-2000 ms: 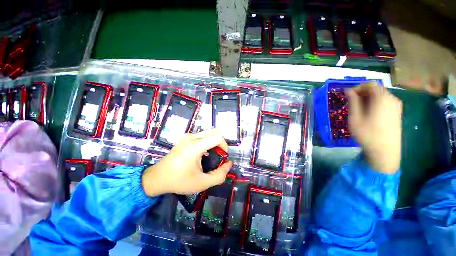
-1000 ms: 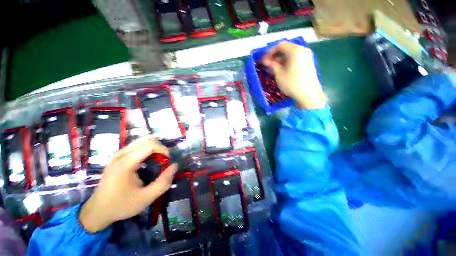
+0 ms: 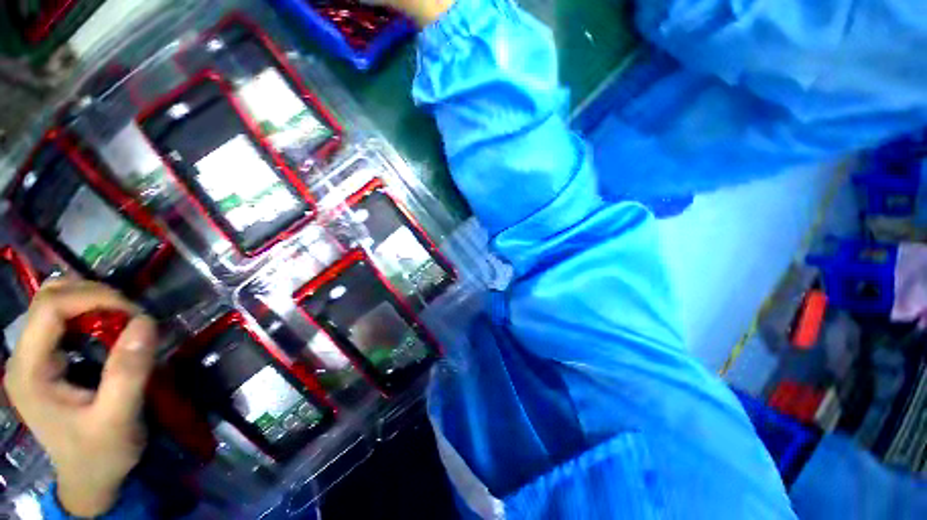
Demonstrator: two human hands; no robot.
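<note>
My left hand [image 3: 76, 406] is at the lower left, thumb and fingers curled around a red-and-black phone housing [image 3: 100, 327], partly hidden by the fingers. The clear blister tray [image 3: 229, 279] beside it holds several black housings with red rims, pale labels and green board areas, such as one housing [image 3: 229, 173] near its middle. My right hand [image 3: 415, 8] is cut off by the top edge; only a bit near the wrist shows, over the blue parts bin [image 3: 381, 46] with red bits. Its fingers are out of the picture.
My right blue sleeve [image 3: 508, 132] crosses the middle. Another person's blue sleeve [image 3: 773, 91] is at the upper right. Green bench top [image 3: 600, 51] shows between them. At the far right, blue bins [image 3: 859, 269] and red items lie lower down. The view is tilted and somewhat blurred.
The camera has swung right and tilted, so the tray and bin have shifted left and up in view. My left hand still holds the housing. My right hand has mostly left the picture.
</note>
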